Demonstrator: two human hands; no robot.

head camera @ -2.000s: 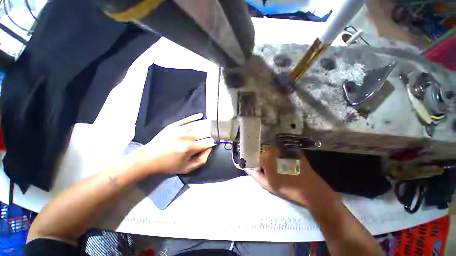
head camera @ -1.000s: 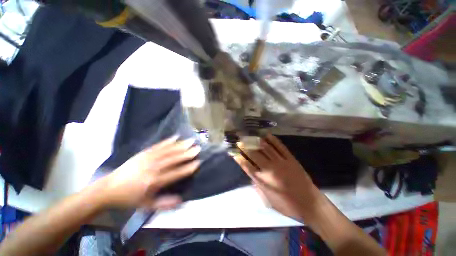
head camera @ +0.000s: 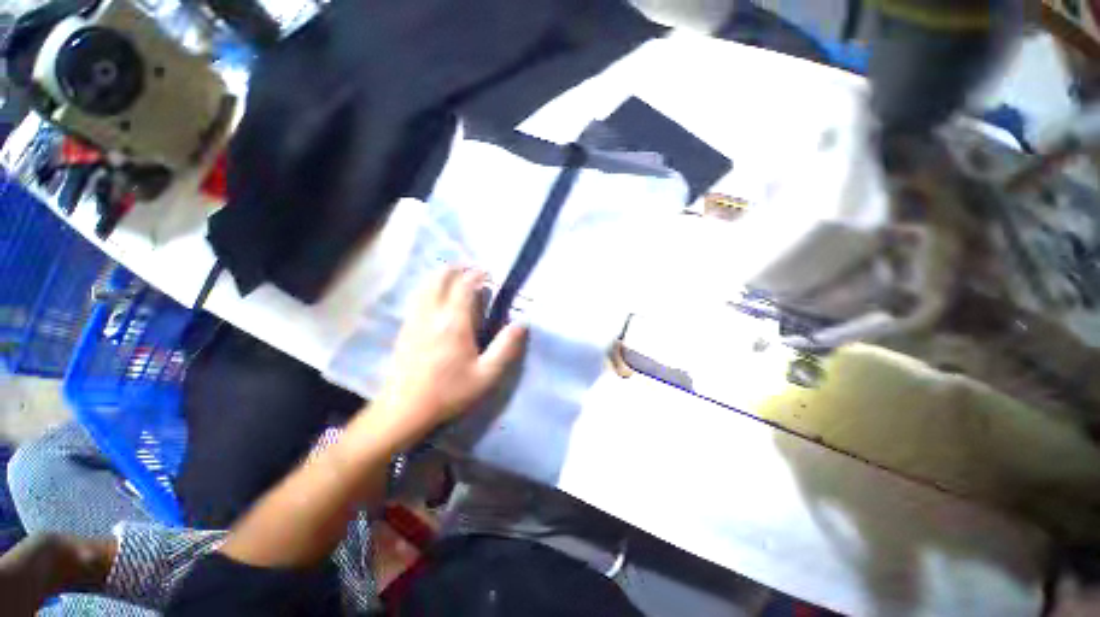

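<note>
My left hand (head camera: 440,362) lies on the pale grey side of a garment panel (head camera: 531,398), left of the needle area. Its thumb and fingers are apart, on either side of the lower end of a black band (head camera: 539,235) that crosses the panel. A small dark piece (head camera: 657,145) shows at the panel's far edge. The sewing machine head (head camera: 953,265) stands at the right, blurred. The metal bed plate (head camera: 748,410) shows bare below it. My right hand is not in view.
Large black cloth (head camera: 326,121) lies at the back left. Another machine (head camera: 127,84) stands at the upper left. A blue plastic basket (head camera: 121,404) with dark cloth is at the lower left. Part of a person in checkered fabric (head camera: 66,476) shows there.
The view has swung left. The work is away from the needle, with its pale side and black band showing. My left hand is on it; my right hand has left the picture.
</note>
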